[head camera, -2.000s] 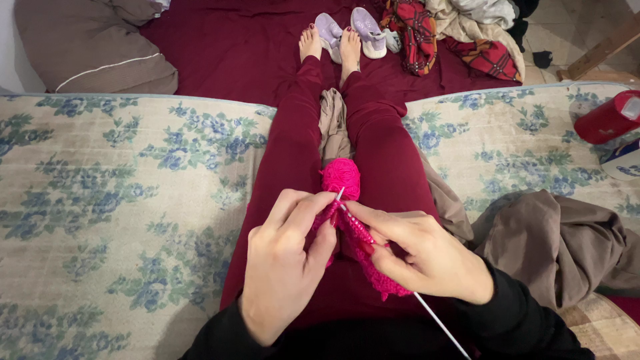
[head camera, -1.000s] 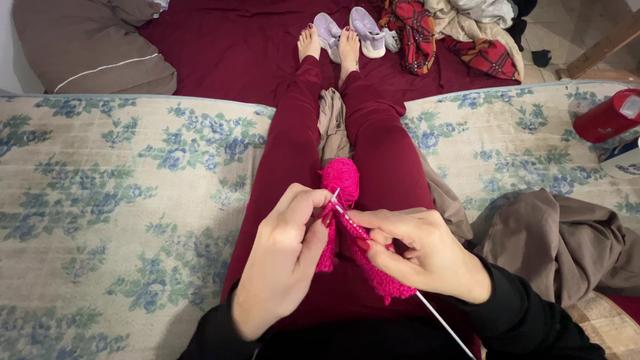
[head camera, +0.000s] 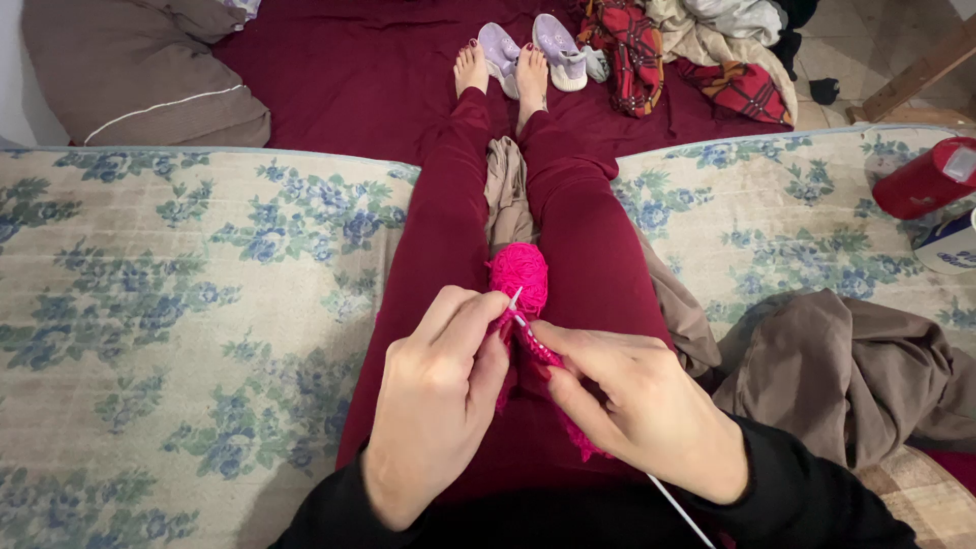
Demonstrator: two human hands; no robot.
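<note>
My left hand (head camera: 442, 396) pinches the pink knitted piece and a needle close to the needle tips. My right hand (head camera: 648, 396) grips the other side, with thumb and fingers on the row of stitches. The bright pink knitted piece (head camera: 576, 436) hangs below and between the hands over my lap. A light knitting needle (head camera: 680, 509) comes out under my right hand toward the bottom edge, and a pale needle tip (head camera: 516, 296) points up between the hands. Just beyond them a ball of pink yarn (head camera: 520, 273) lies between my legs. My fingers hide part of the needles.
Under my legs is a floral mattress (head camera: 183, 305). A brown cloth (head camera: 846, 374) is bunched at the right, below a red container (head camera: 926, 179) and a white and blue one (head camera: 951, 248). Lilac shoes (head camera: 560, 49), a plaid cloth (head camera: 627, 57) and a brown pillow (head camera: 152, 84) lie farther off.
The fingers and needle tips have shifted slightly, and the knitted piece hangs a little differently between my hands. Both hands keep their hold.
</note>
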